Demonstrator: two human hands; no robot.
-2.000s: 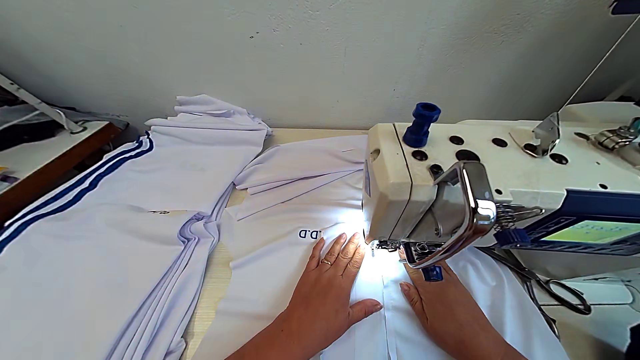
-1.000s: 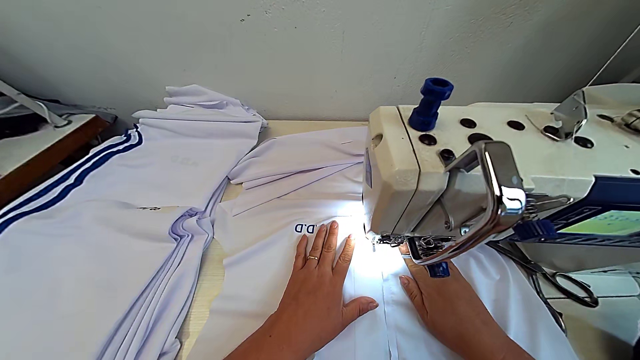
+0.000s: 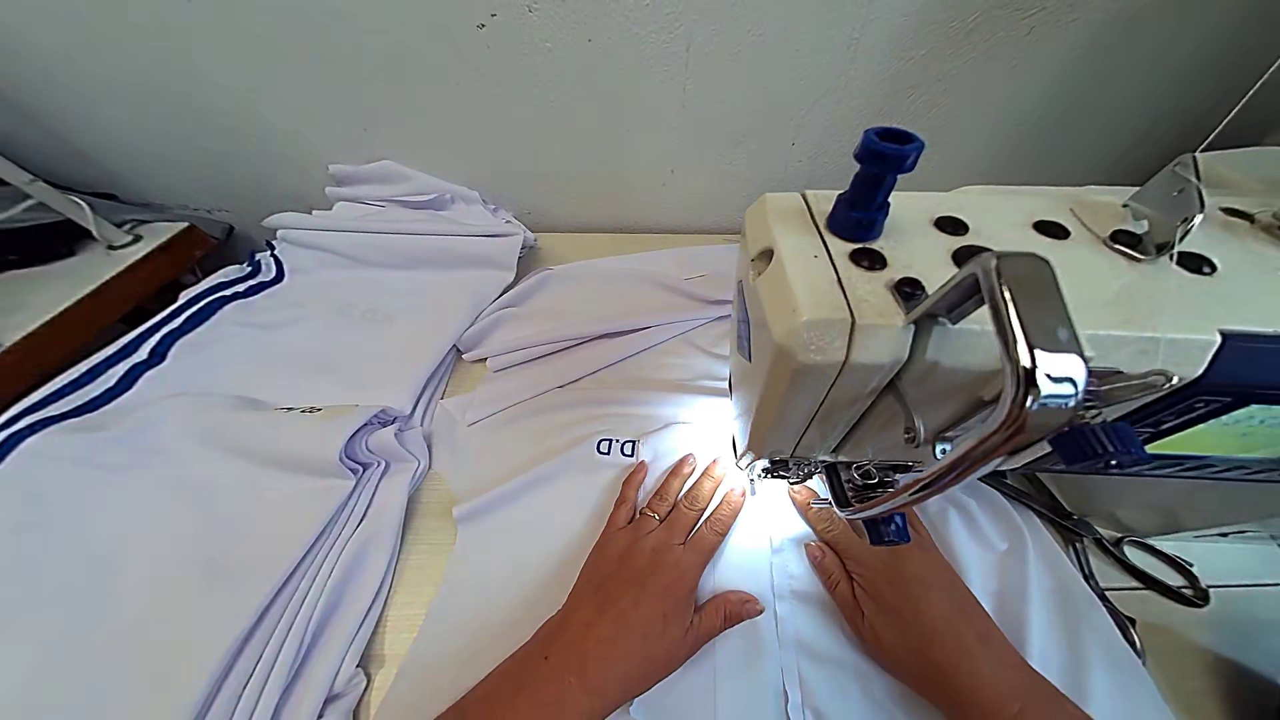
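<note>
A sewing machine (image 3: 800, 330) with a cream head and a bright lamp stands over white fabric (image 3: 560, 560) that bears small blue embroidered letters. My left hand (image 3: 665, 570) lies flat on this fabric, left of the needle area, fingers spread, a ring on one finger. To the right of the needle, my right hand (image 3: 890, 590) rests on the same cloth, its fingertips near the presser foot and partly hidden by the machine's metal guard (image 3: 1040, 370). A seam or folded edge runs between both hands toward the needle. The needle tip itself is hard to make out.
Stacked white fabric pieces (image 3: 200, 500) with blue stripes lie at the left. Black-handled scissors (image 3: 1150, 570) lie right of the machine. A blue thread-stand-like post (image 3: 875, 185) rises from the machine head. A wood-edged surface (image 3: 100, 310) is at far left, a wall behind.
My left hand's fingertips, close beside the embroidered letters one second ago, are now a little lower, below them. Both hands remain on the fabric.
</note>
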